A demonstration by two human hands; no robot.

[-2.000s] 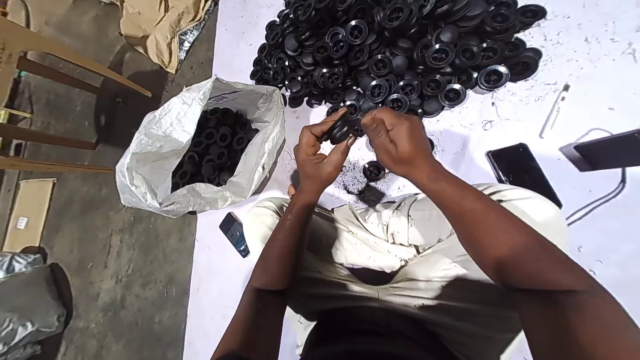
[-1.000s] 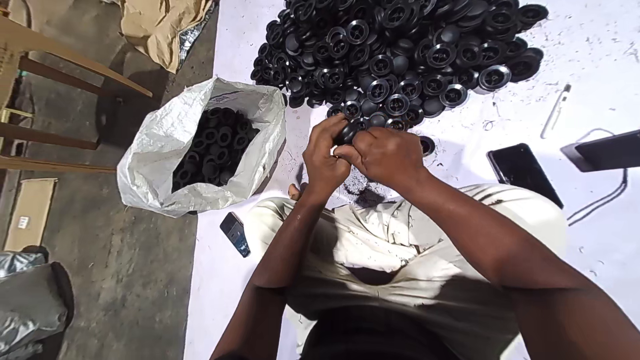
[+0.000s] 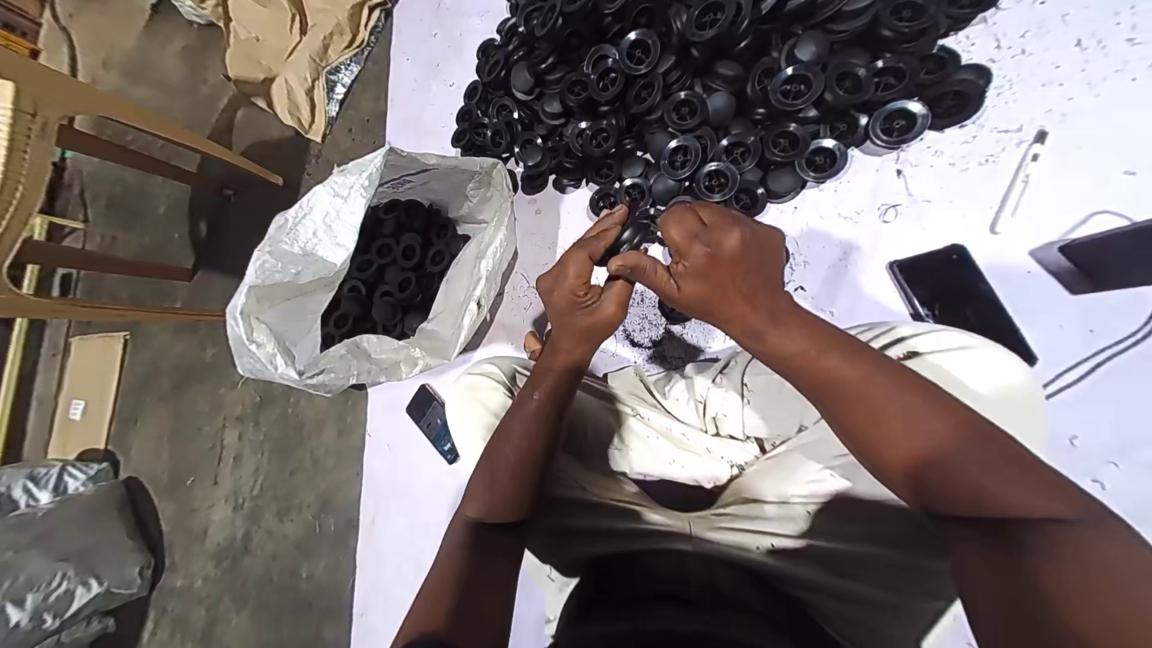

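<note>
My left hand grips a round black plastic part between thumb and fingers, just below a large heap of like black parts. Against the same part, my right hand is closed, its thumb pointing toward my left thumb; whether it pinches a tool or only the part's edge is hidden. Another black part lies partly hidden below my right hand, near dark shavings on the white sheet. To the left stands an open white woven sack with black rings inside.
A phone lies by my left knee. On the right are a black tablet or large phone, a white pen-like tool, a dark flat device and a cable. A plastic chair stands at far left.
Two seconds ago my hands were a little farther apart around the black part; now they are close together on it. The lone part below them is again partly in view.
</note>
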